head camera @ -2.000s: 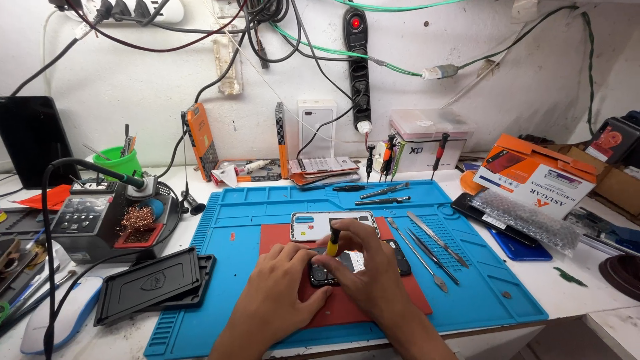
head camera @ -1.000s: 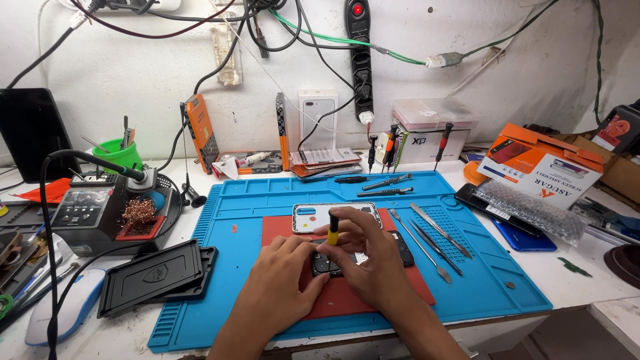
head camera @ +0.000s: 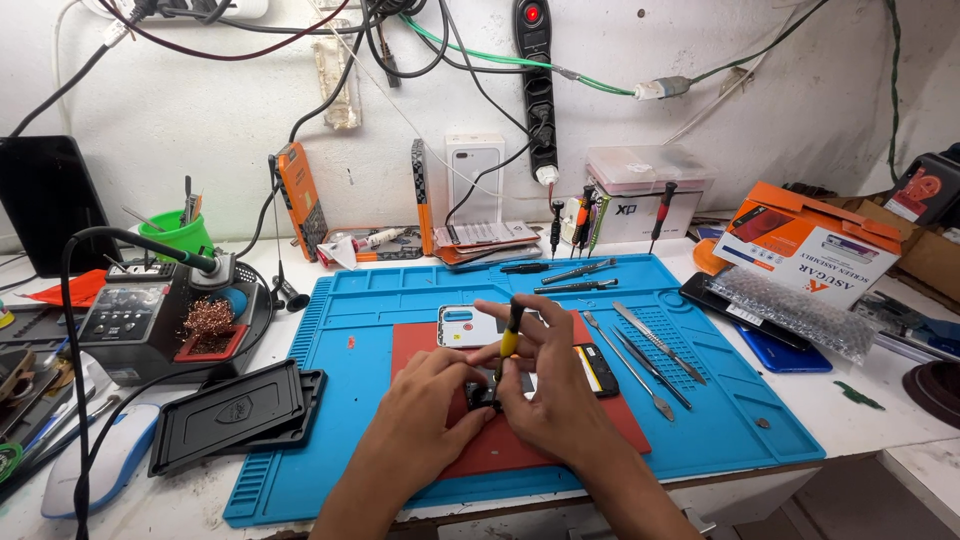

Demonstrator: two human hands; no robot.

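An opened smartphone (head camera: pixel 603 370) lies across a red pad (head camera: pixel 424 339) on the blue silicone repair mat (head camera: pixel 337 390). My left hand (head camera: pixel 427 412) rests at the phone's left end, its thumb and fingers on the edge. In my right hand (head camera: pixel 544 375) a yellow and black screwdriver (head camera: pixel 510 336) stands nearly upright, pinched by the fingers, its tip down at the phone and partly hidden. Behind my hands lies a light phone back cover (head camera: pixel 457 337). Right of the pad are a metal spudger (head camera: pixel 630 367), tweezers (head camera: pixel 652 367) and a metal blade tool (head camera: pixel 660 343).
At the left stand a soldering station (head camera: pixel 135 322) with brass wool, black plastic trays (head camera: pixel 232 409) and a computer mouse (head camera: pixel 101 457). Screwdrivers (head camera: pixel 661 214) stand upright along the back. At the right are a screen assembly box (head camera: pixel 810 247) and bubble wrap (head camera: pixel 795 311).
My right hand's fingers have spread and lifted around the screwdriver's handle, which was more enclosed before. My left hand stays by the phone's left end.
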